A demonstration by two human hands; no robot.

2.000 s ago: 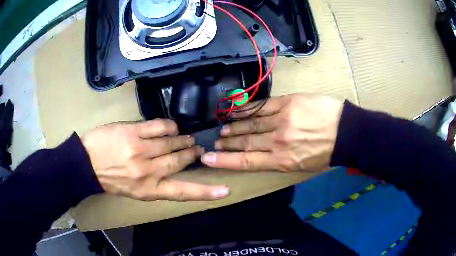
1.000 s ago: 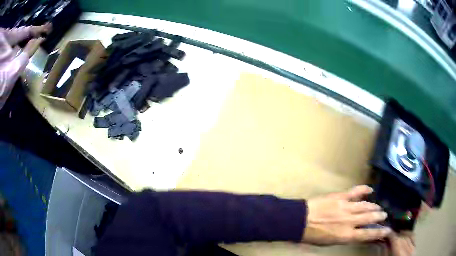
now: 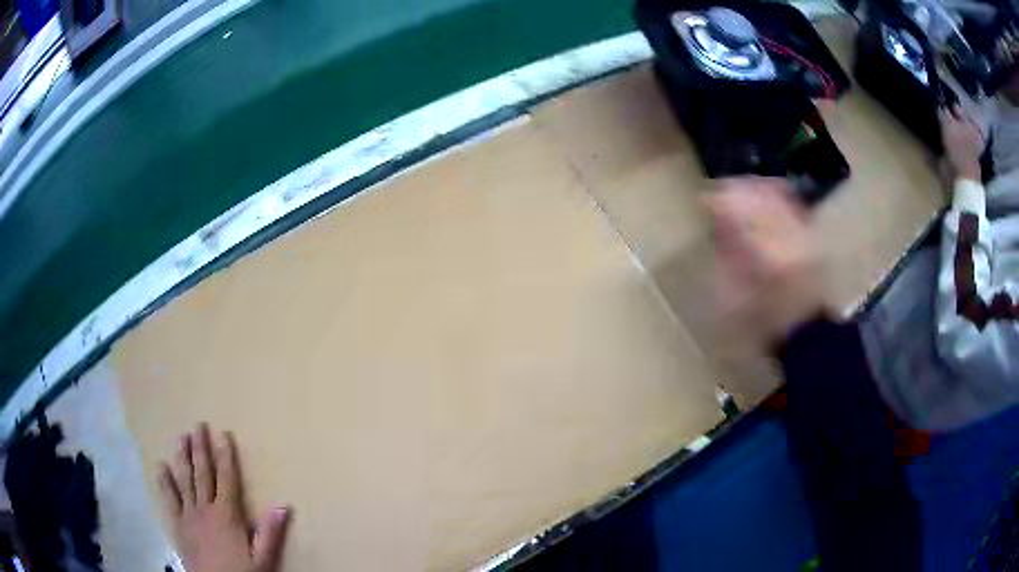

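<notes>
An open speaker unit lies at the upper right. Its front housing [image 3: 670, 34] carries the round silver-grey speaker [image 3: 724, 47], and its black rear housing [image 3: 746, 140] is on the side nearer me. Red wires [image 3: 796, 65] run between the halves, and a small green part [image 3: 802, 136] shows inside the rear housing. My right hand [image 3: 771, 251] is strongly blurred at the rear housing's near edge; its fingers and any held thing cannot be made out. My left hand [image 3: 216, 520] is empty at the lower left, fingers spread over the cardboard.
The tan cardboard sheet [image 3: 391, 358] has a seam right of its middle. A green conveyor [image 3: 335, 89] with a pale rail runs behind it. Dark strips [image 3: 54, 486] lie at the far left. At the right, another person's hand [image 3: 961, 143] is at a second black unit [image 3: 897, 73].
The view has swung to the right, so the unit now shows at the upper right. My left hand has left the unit and is far to its left. My right hand is blurred beside the unit.
</notes>
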